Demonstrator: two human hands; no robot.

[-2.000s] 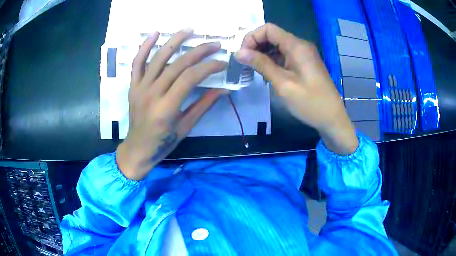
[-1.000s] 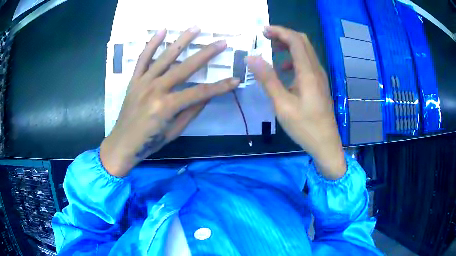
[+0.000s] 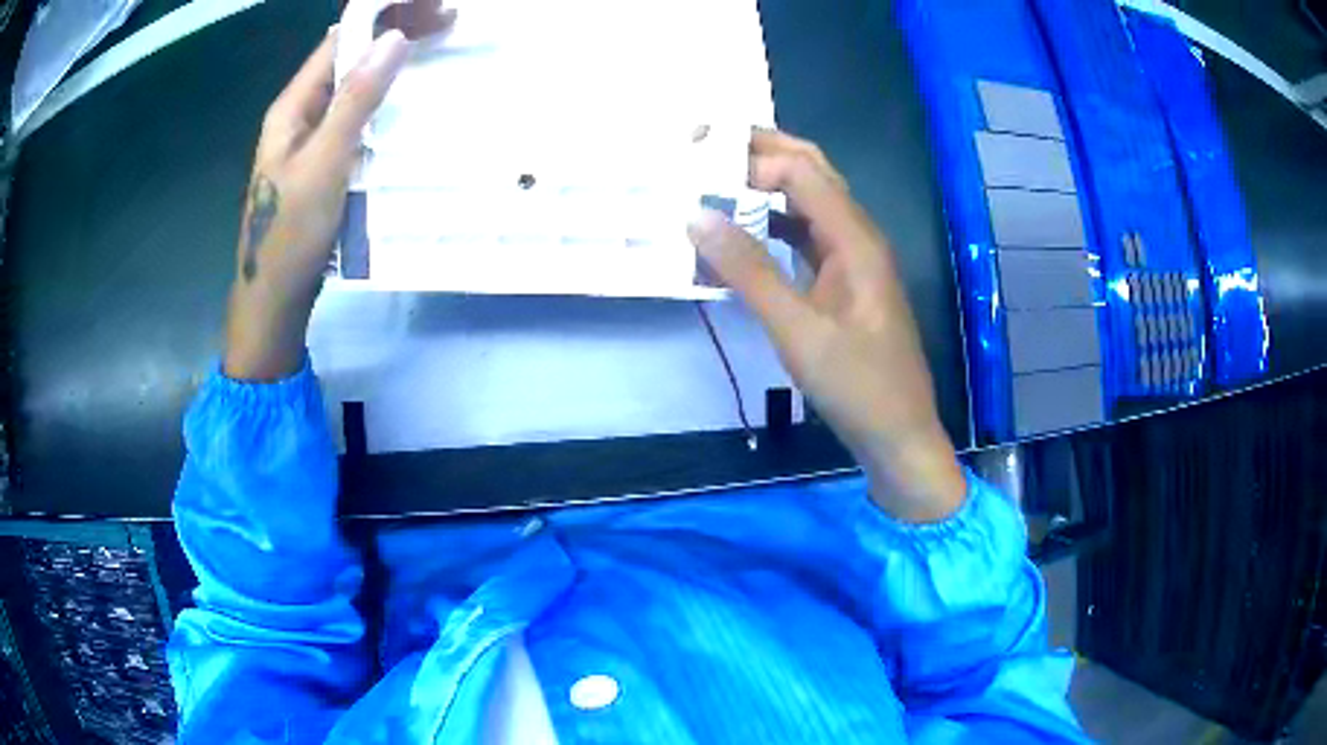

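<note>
A white plastic housing (image 3: 539, 160) is held over the white work sheet (image 3: 509, 371), near the top of the view. My left hand (image 3: 313, 153) grips its upper left corner, with some fingers hidden behind or inside it. My right hand (image 3: 830, 291) holds its right edge, thumb on the grey pad (image 3: 716, 248) at the lower right corner. A thin dark red lead wire (image 3: 728, 364) hangs from the housing's right side, its small end connector near the bench edge.
Blue release film (image 3: 946, 175) lies at the right with a column of grey rectangular pads (image 3: 1041, 277). Small curved pads (image 3: 1164, 328) sit in rows beside it. Black tape tabs (image 3: 354, 427) mark the sheet's corners. A crate of small parts (image 3: 109, 611) stands at lower left.
My left hand has moved from lying across the housing to its upper left corner. The housing now shows a larger, smoother white face. My right hand has closed onto its right edge.
</note>
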